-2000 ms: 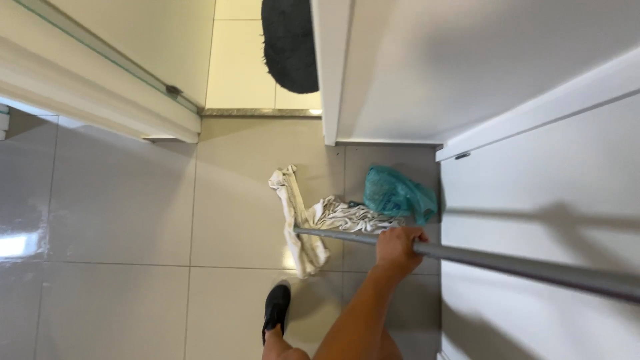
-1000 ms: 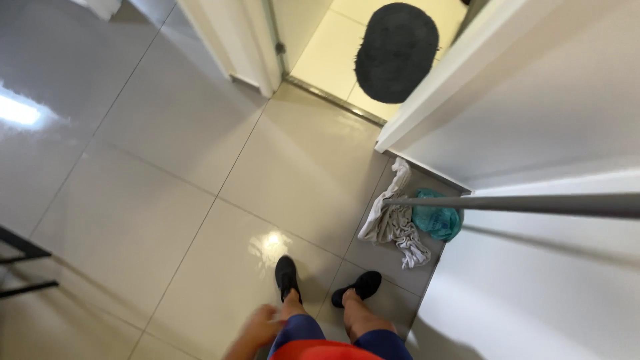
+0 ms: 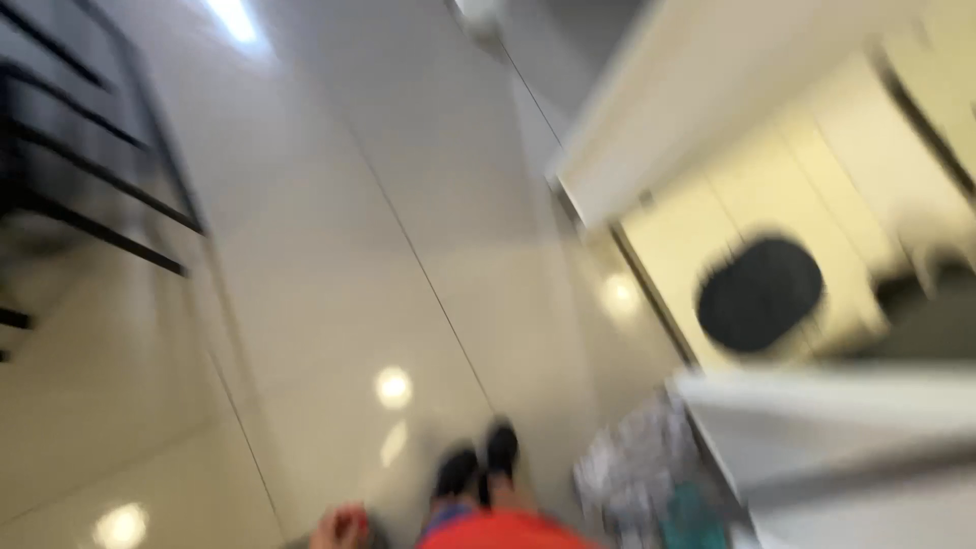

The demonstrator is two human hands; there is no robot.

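At the bottom edge, left of the shoes, my left hand shows only in part and is blurred; its fingers look curled, and whether it holds anything cannot be made out. My right hand is outside the view. A whitish mop head or rag heap lies on the floor at the lower right, against the wall corner. Touching it is a teal plastic bag. The grey pole seen earlier does not show.
Black furniture legs stand at the upper left. A doorway with a threshold opens at the right, with a dark oval mat inside. White walls or panels border it. My black shoes are on glossy tiles.
Two seconds ago a hand gripped the grey pole; one second ago no hand showed on it, and now the pole is out of view. The view has turned left, bringing in more black furniture.
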